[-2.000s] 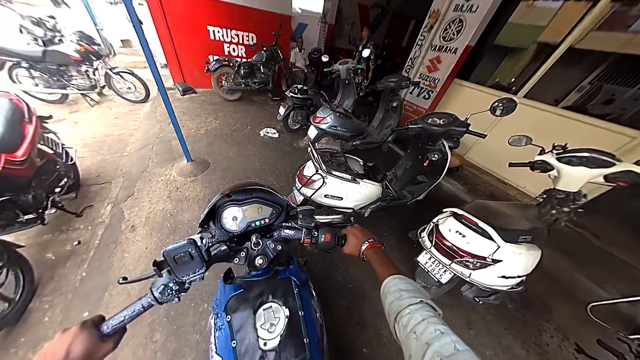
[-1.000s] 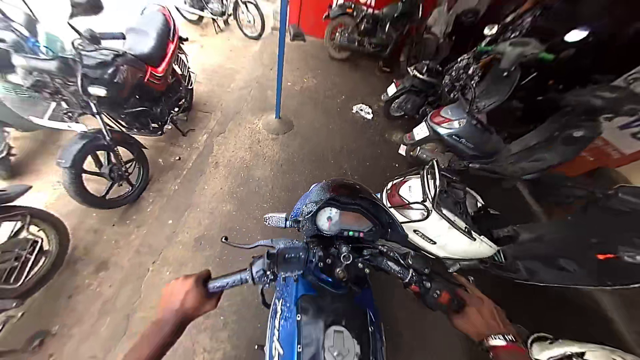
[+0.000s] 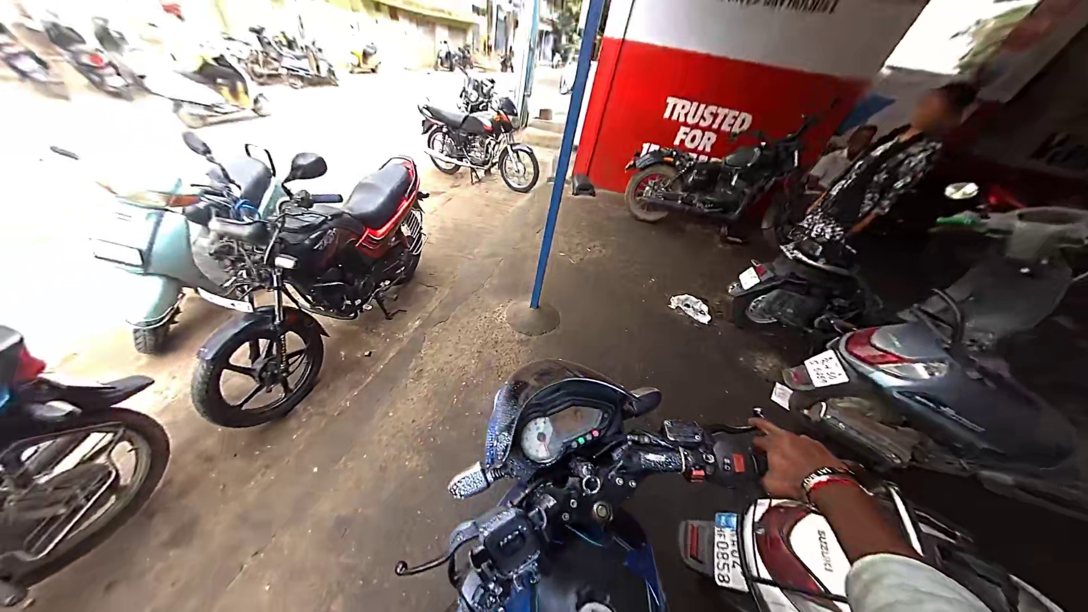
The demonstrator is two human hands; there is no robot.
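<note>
A blue motorcycle with a black tank cover stands under me, its handlebars turned. Its instrument cluster shows a round dial and small lit lamps. My right hand, with a beaded and red band at the wrist, is on the right grip, its fingers reaching over the front brake lever. How tightly it closes there is hard to tell. The clutch lever juts out at the lower left; the left grip lies outside the frame, and so does my left hand.
Beside my right arm is a white Suzuki scooter. Grey scooter at right, dark motorcycle by the red wall. Ahead, a blue pole rises from a concrete base. Black-red motorcycle at left; a person stands back right.
The view has swung, and the white scooter now shows close beside my right arm. My left hand, on the left grip a second ago, is out of view. The handlebars sit at a different angle.
</note>
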